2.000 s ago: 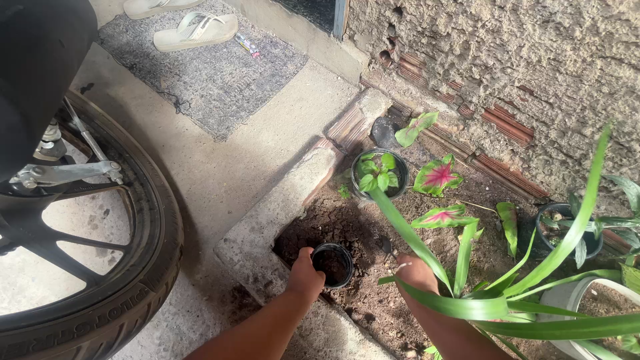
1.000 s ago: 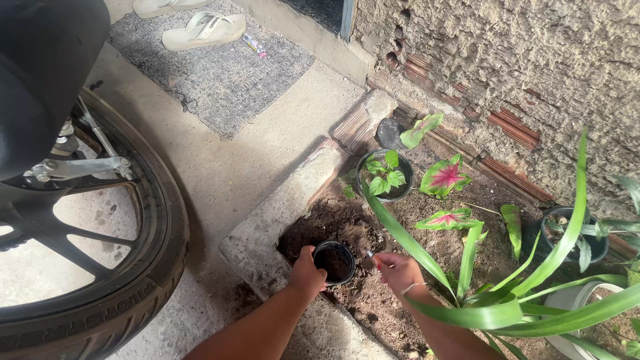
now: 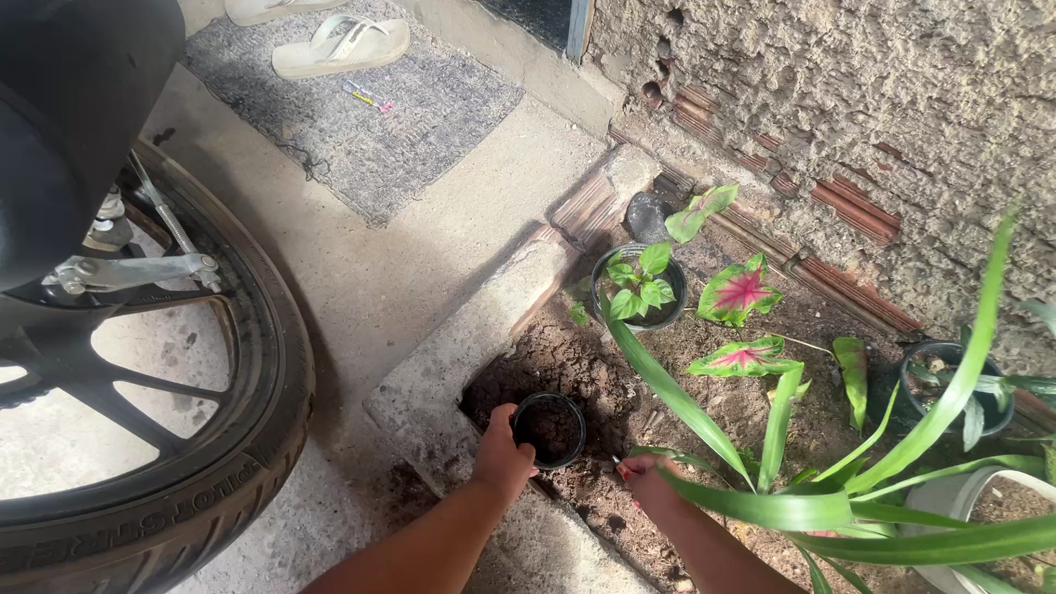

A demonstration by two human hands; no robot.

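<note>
My left hand [image 3: 505, 455] grips the rim and side of a small black plastic pot [image 3: 549, 431] that has dark soil inside. The pot stands on the loose soil [image 3: 610, 388] of a planting bed, by its concrete edge. To the right of the pot, my right hand [image 3: 648, 483] is closed on a small tool [image 3: 617, 462]; only its thin metallic end shows at the fingertips, near the soil, so its kind cannot be told. Long green leaves partly cover the right wrist. Beyond the hands, a potted seedling [image 3: 639, 285] with green leaves stands in another black pot.
Pink-and-green caladium leaves [image 3: 740, 293] rise in the bed. A dark pot [image 3: 949, 388] and a white pot [image 3: 949, 503] stand at right, under long strap leaves [image 3: 676, 396]. A rough wall [image 3: 825, 107] borders the bed. A motorcycle wheel [image 3: 272, 363], a mat [image 3: 396, 124] and flip-flops [image 3: 346, 49] lie left.
The right hand, partly hidden by leaves two seconds ago, shows more plainly with the small tool. The left hand still holds the black pot in the same place.
</note>
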